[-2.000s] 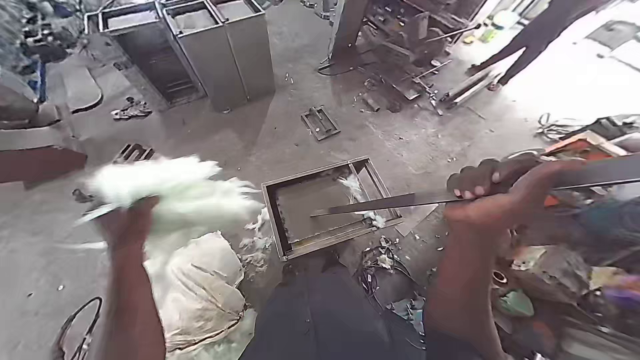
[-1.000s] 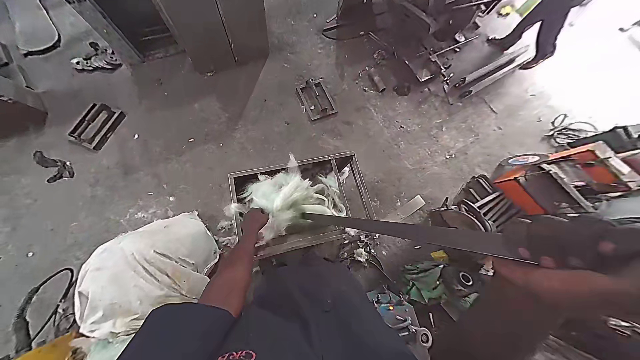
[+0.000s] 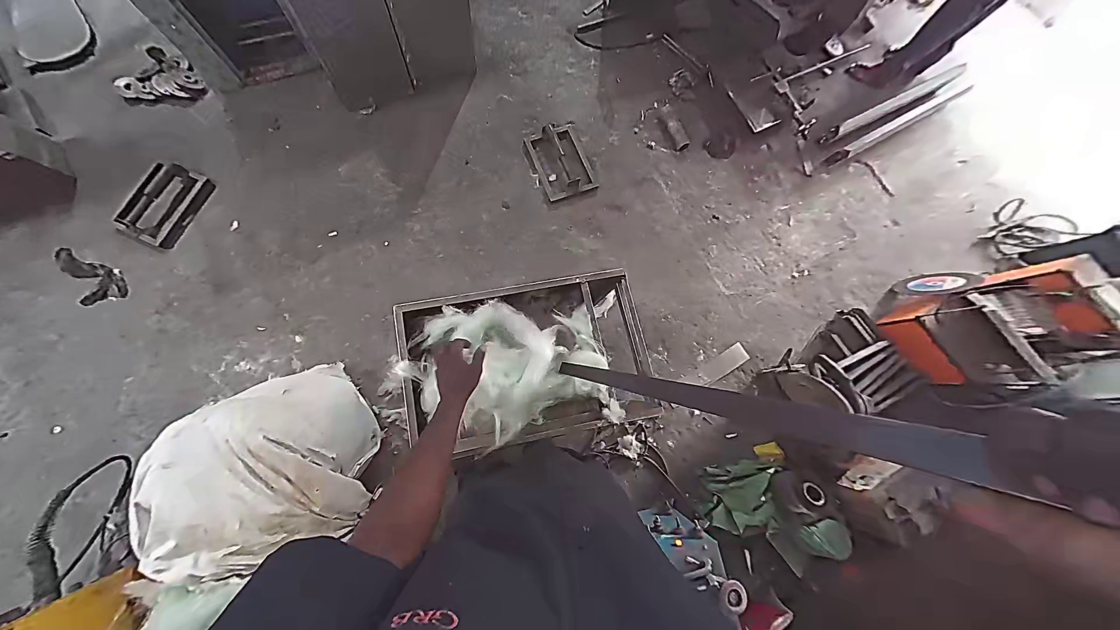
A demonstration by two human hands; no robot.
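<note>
Pale, wispy fibre wool (image 3: 516, 367) lies loosely bunched inside a rectangular metal frame (image 3: 516, 289) on the floor. My left hand (image 3: 458, 372) presses on the wool's left part with its fingers partly buried, so its grip is unclear. At the right edge my right hand (image 3: 1050, 455), blurred, is closed on a long flat metal bar (image 3: 770, 416). The bar's far tip touches or overlaps the wool near the middle of the frame. A crossbar divides off the frame's narrow right part. Left of the frame stands a bulging white sack (image 3: 254, 472).
Smaller metal frames (image 3: 562, 164) lie on the concrete floor ahead. To the right are an orange machine (image 3: 927, 337), green cloth (image 3: 739, 494) and a blue panel with fittings (image 3: 687, 542). Metal cabinets (image 3: 385, 52) stand ahead. A black hose (image 3: 39, 551) lies at lower left.
My left hand has brought the wool from above the sack into the metal frame and since moved a little forward on it. The bar remains in my right hand. The view has tilted down.
</note>
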